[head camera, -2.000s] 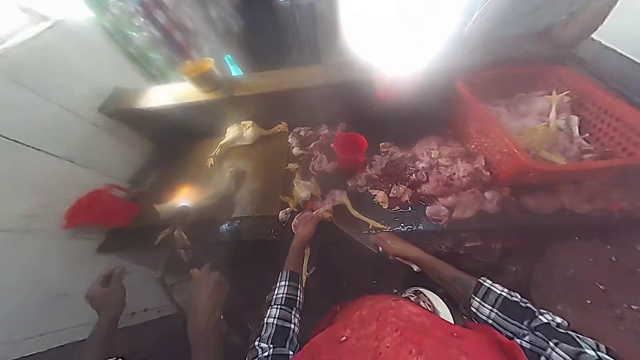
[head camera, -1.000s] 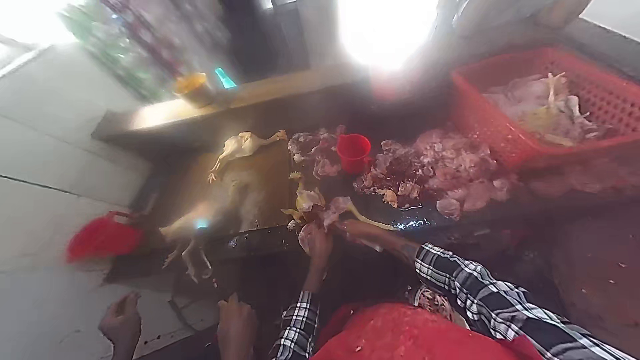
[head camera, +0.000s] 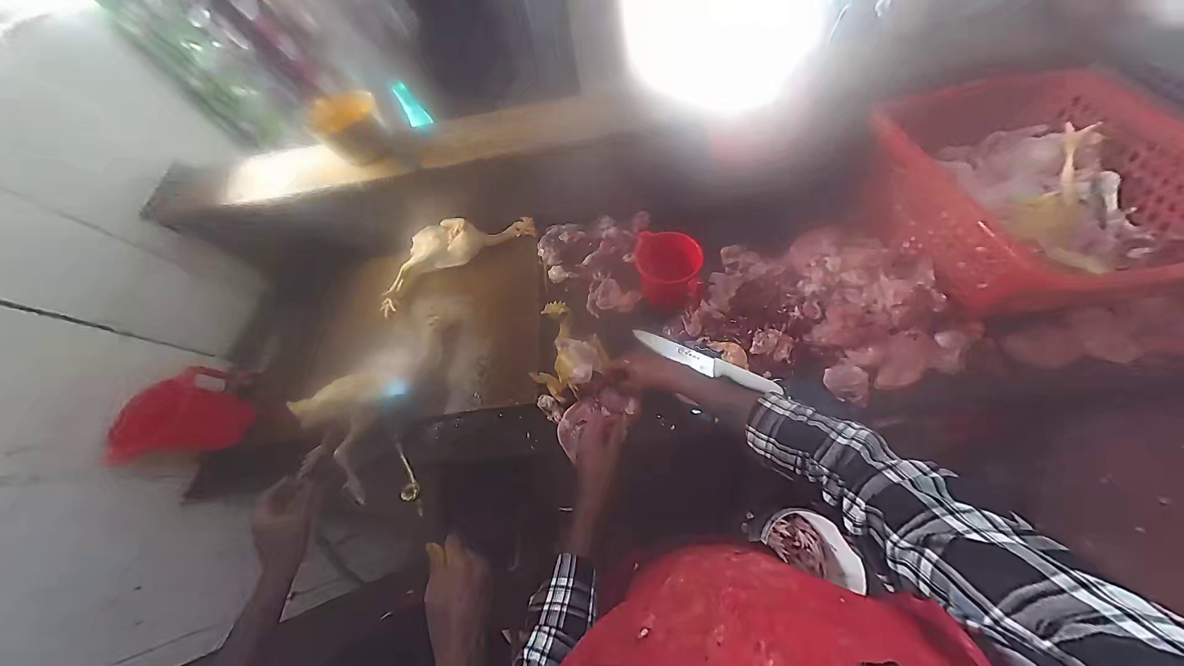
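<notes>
At the counter's front edge, my left hand (head camera: 599, 442) is closed on a pink plucked chicken carcass (head camera: 578, 421). My right hand (head camera: 643, 372) touches the carcass from the right; its fingers are blurred and partly hidden. A yellow-combed chicken head (head camera: 555, 313) and a yellow foot lie just above my hands. Beside my right wrist, a knife (head camera: 689, 355) with a white handle points up and left. A heap of raw chicken pieces (head camera: 860, 296) lies to the right, and a smaller pile of innards (head camera: 592, 254) sits left of the red plastic mug (head camera: 669, 264).
A red perforated crate (head camera: 934, 213) holds carcasses at right. Another plucked chicken (head camera: 449, 245) lies on the board at left. A co-worker's hands (head camera: 282, 518) are at lower left near a hanging chicken (head camera: 351, 402) and a red plastic vessel (head camera: 180, 416). A white bucket (head camera: 846, 555) stands below.
The knife now shows beside my right wrist; neither earlier frame shows it plainly. My right hand has shifted up slightly. The co-worker's chicken has come out over the counter edge since the first frame.
</notes>
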